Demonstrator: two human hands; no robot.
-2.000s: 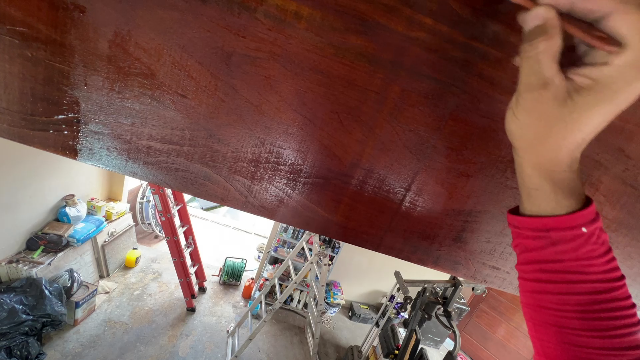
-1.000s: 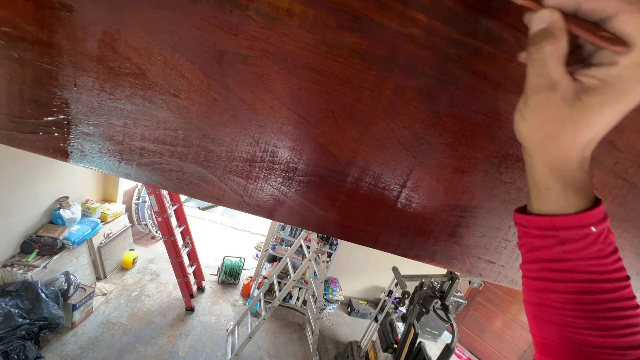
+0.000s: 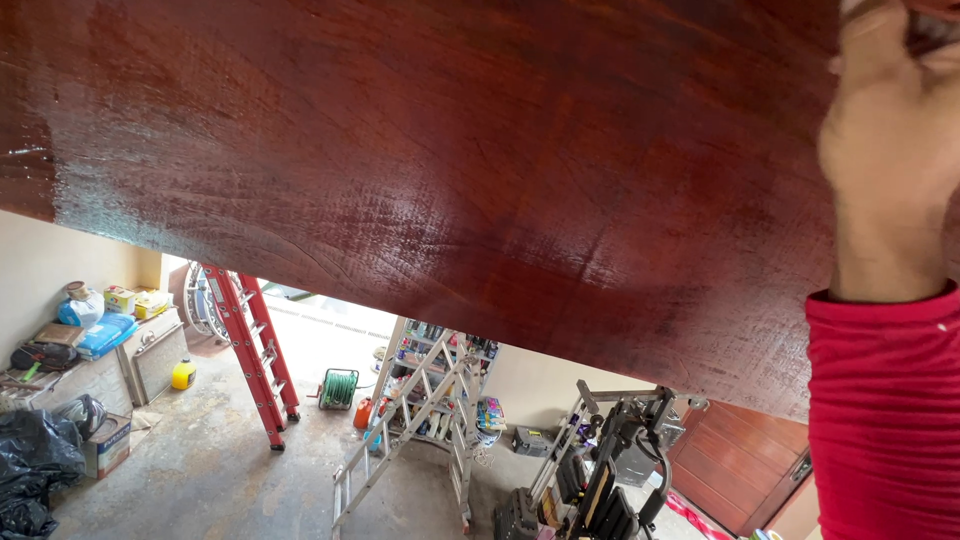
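A broad dark red-brown wooden surface fills the upper part of the view, with a glossy, wet-looking sheen in patches and at its left end. My right hand, below a red sleeve, is raised against this wood at the upper right. Its fingers are blurred and partly cut off by the frame edge; a bit of a reddish-brown handle shows at the top corner between them. The working end of that tool is out of sight. My left hand is not in the picture.
Below stand a red ladder, an aluminium folding ladder, a green hose reel and exercise equipment. Black plastic bags and a yellow jug lie at left. Shelves hold bottles.
My right hand has moved right along the wood, partly out of the frame, and less of the held handle shows.
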